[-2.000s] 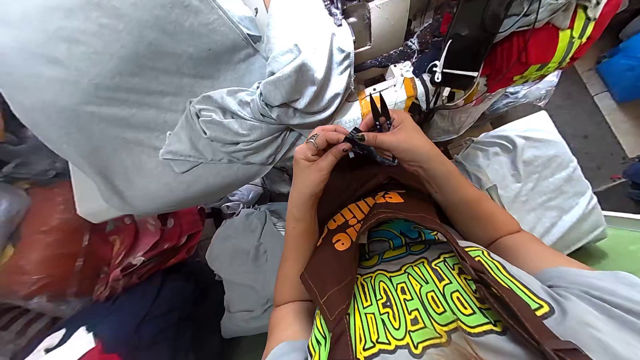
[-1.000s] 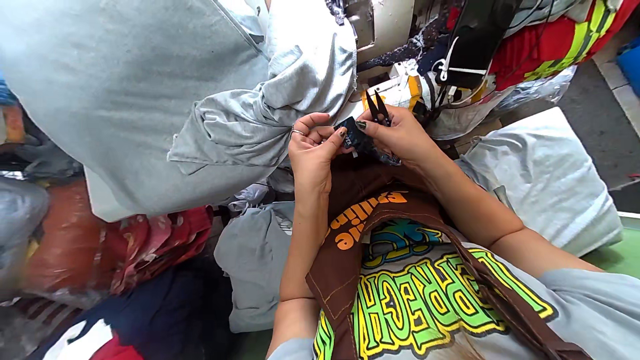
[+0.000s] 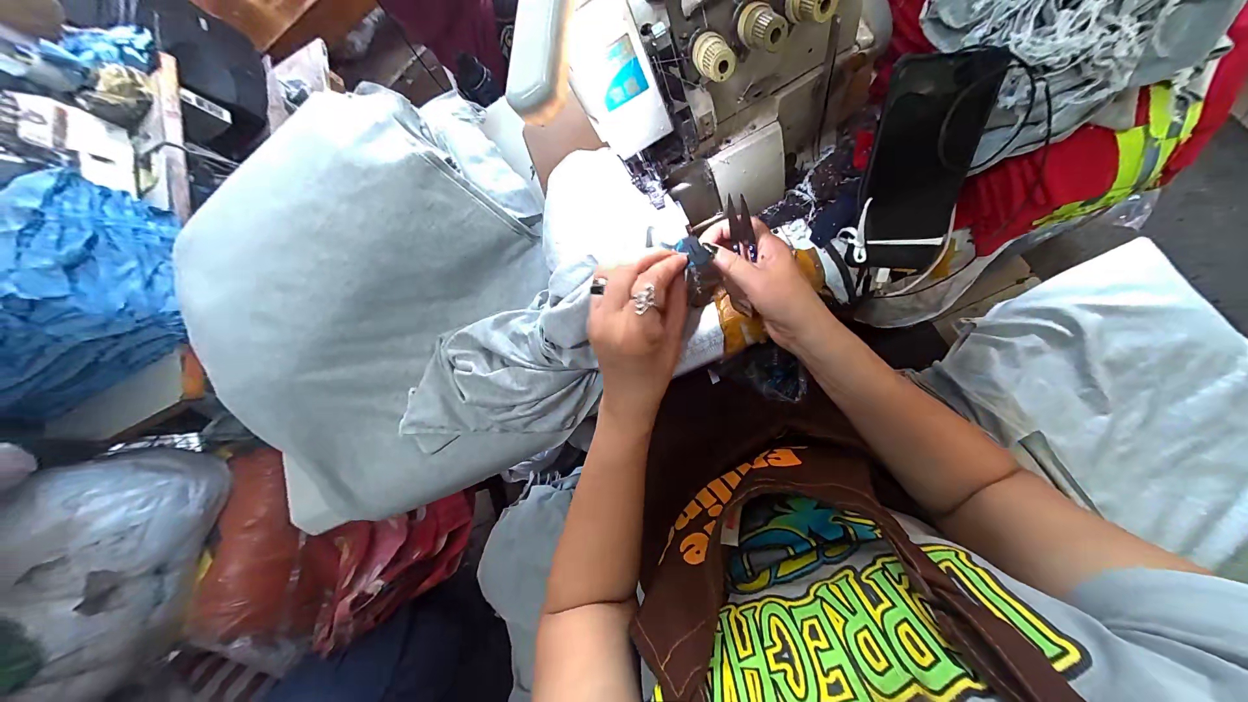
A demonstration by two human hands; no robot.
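Observation:
Between the fingertips of both hands is a small dark blue piece (image 3: 694, 251), seemingly fabric, just in front of the sewing machine. My left hand (image 3: 639, 312), with rings on it, pinches its left side. My right hand (image 3: 765, 278) pinches the other side and also keeps a pair of thread snips (image 3: 741, 226) in the palm, blades pointing up and apart. Light grey fabric (image 3: 380, 292) spreads to the left, its bunched end beside my left wrist. The sewing machine (image 3: 780, 107) has several cream tension dials.
A black smartphone (image 3: 931, 146) with a white cord lies right of the machine. Grey fabric (image 3: 1121, 380) is piled at the right. Red and neon-yellow fabric (image 3: 1102, 166) lies behind the phone. Blue plastic (image 3: 83, 283) and wrapped red bundles (image 3: 258, 556) stand at the left.
The view has shifted, bringing more of the machine into sight. Both hands still hold the small dark piece; it was more spread out a second ago and is now mostly between the fingertips.

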